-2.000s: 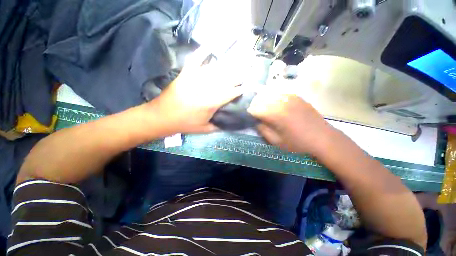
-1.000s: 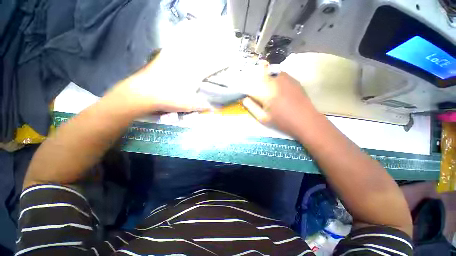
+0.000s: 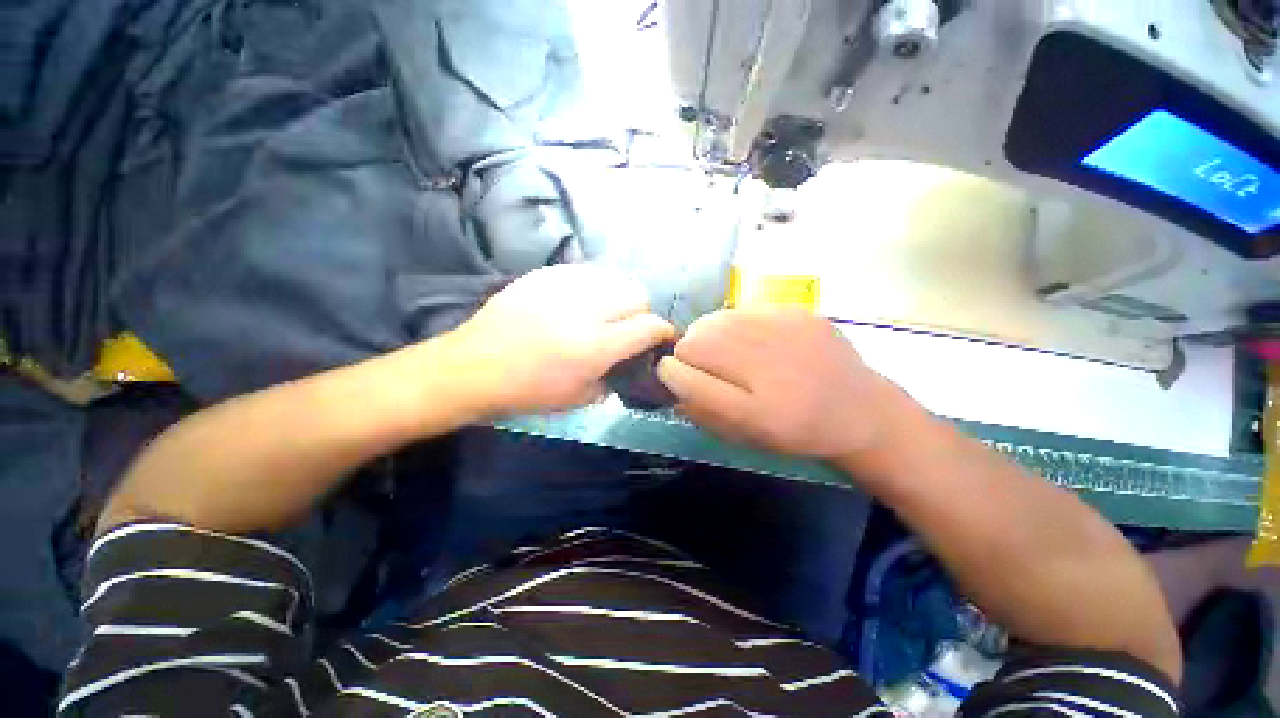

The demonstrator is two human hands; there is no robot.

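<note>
My left hand (image 3: 562, 340) and my right hand (image 3: 775, 376) meet near the table's front edge, both pinching a small bunched dark edge (image 3: 643, 379) of the garment. The dark grey-blue garment (image 3: 520, 211) runs from my fingers up to the needle area and spreads left in loose folds. The presser foot and needle (image 3: 716, 140) are beyond my fingertips; strong glare hides whether cloth lies under the foot. A yellow tape patch (image 3: 775, 292) shows on the machine bed, right of the cloth.
The white sewing machine head (image 3: 969, 84) and its control panel (image 3: 1186, 154) with a lit blue screen are upper right. A green ruler strip (image 3: 1095, 470) edges the table. Heaped dark cloth (image 3: 84, 168) is far left. A blue basket (image 3: 898, 617) of clutter is below right.
Both hands have come nearer the table's front edge and closer together. More garment shows flat between them and the needle, and the yellow patch on the bed is uncovered.
</note>
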